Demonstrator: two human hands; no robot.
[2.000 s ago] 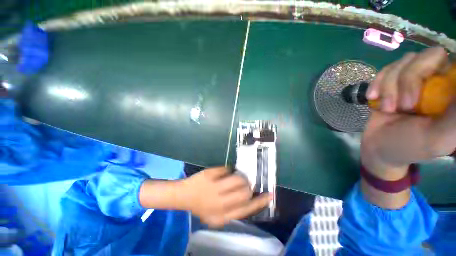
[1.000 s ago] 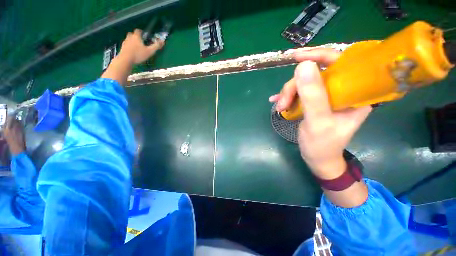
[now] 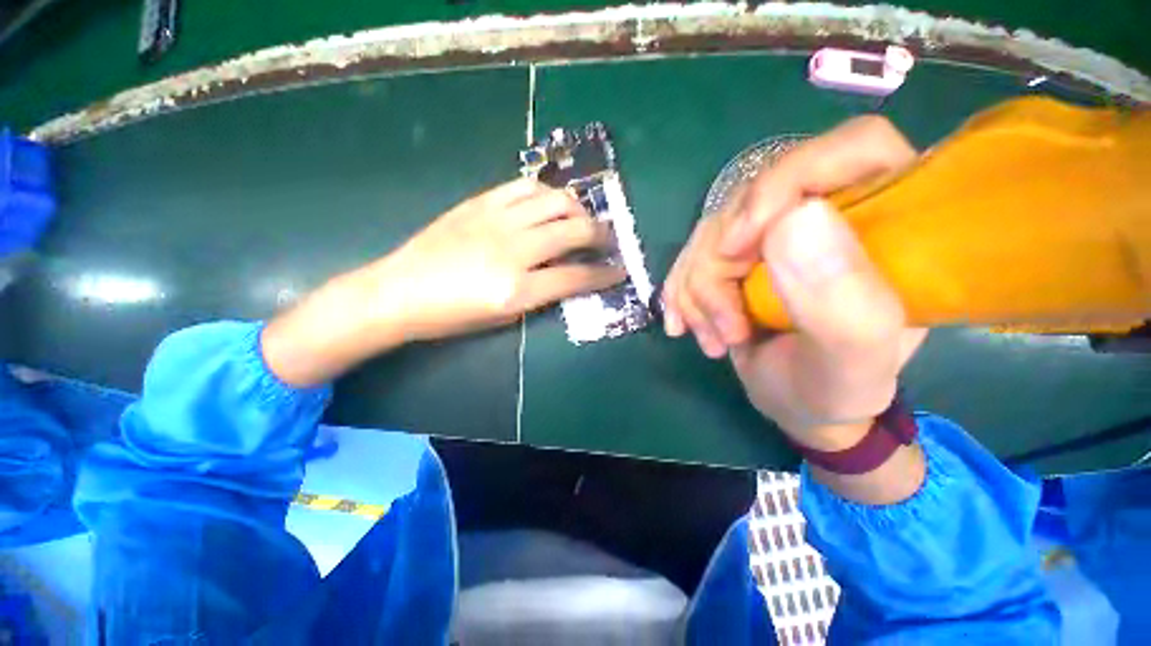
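Observation:
An open phone assembly [image 3: 625, 240] lies slightly tilted on the dark green mat [image 3: 379, 139], its dark board end away from me. My left hand [image 3: 486, 265] lies over its left side with fingers spread across its middle, hiding part of it. My right hand [image 3: 808, 278] is closed round a thick orange electric screwdriver [image 3: 997, 227]. The screwdriver's dark nose is mostly hidden by my fingers, close to the phone's lower right edge; I cannot tell if the bit touches it. The round screw tray [image 3: 757, 167] is partly hidden behind my right hand.
A pink-and-white device [image 3: 861, 71] lies near the worn whitish ledge [image 3: 644, 28]. Beyond the ledge, a dark phone unit [image 3: 158, 28] lies on the green belt. A blue object [image 3: 23, 189] is at the left edge. A white slotted rack [image 3: 791, 555] is below the bench edge.
My left hand has come back from the belt to the mat, where a phone assembly now lies under it. My right hand has stayed near the tray, with the screwdriver now beside the phone.

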